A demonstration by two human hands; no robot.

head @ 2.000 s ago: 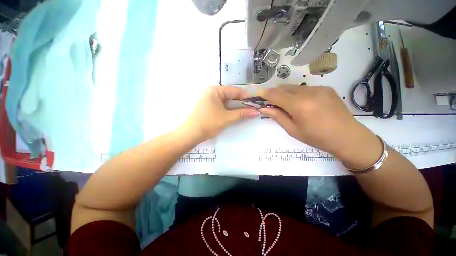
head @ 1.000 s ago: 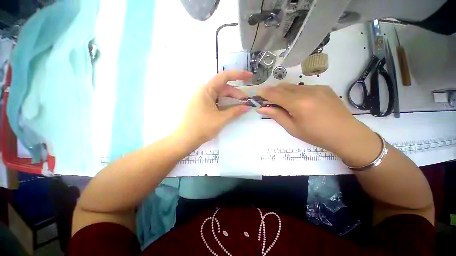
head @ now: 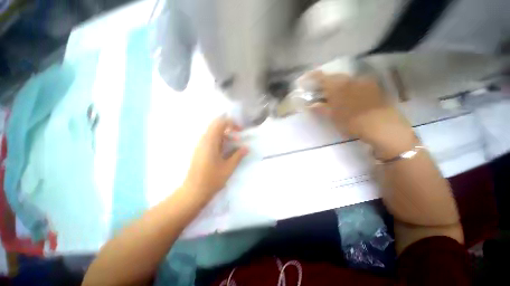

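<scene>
The picture is blurred. My left hand [head: 215,153] is left of the machine head, thumb and fingers around the upper end of a pale aqua strip [head: 249,192], which looks almost white and lies toward the table's front edge. My right hand [head: 355,106] is raised beside the sewing machine head [head: 240,50], to the right of the needle area. Something shiny shows at its fingertips, but I cannot tell whether it is held. The dark snips cannot be made out.
A larger aqua heap [head: 61,167] and a flat aqua band [head: 128,128] lie at left, by the red basket rim [head: 22,246]. A brown handle [head: 401,86] shows behind my right hand. A clear plastic bag [head: 363,237] is below the table.
The view has tilted and shifted. My hands have moved apart: the right went up and right beside the machine head, the left stays with the strip. The snips between them no longer show.
</scene>
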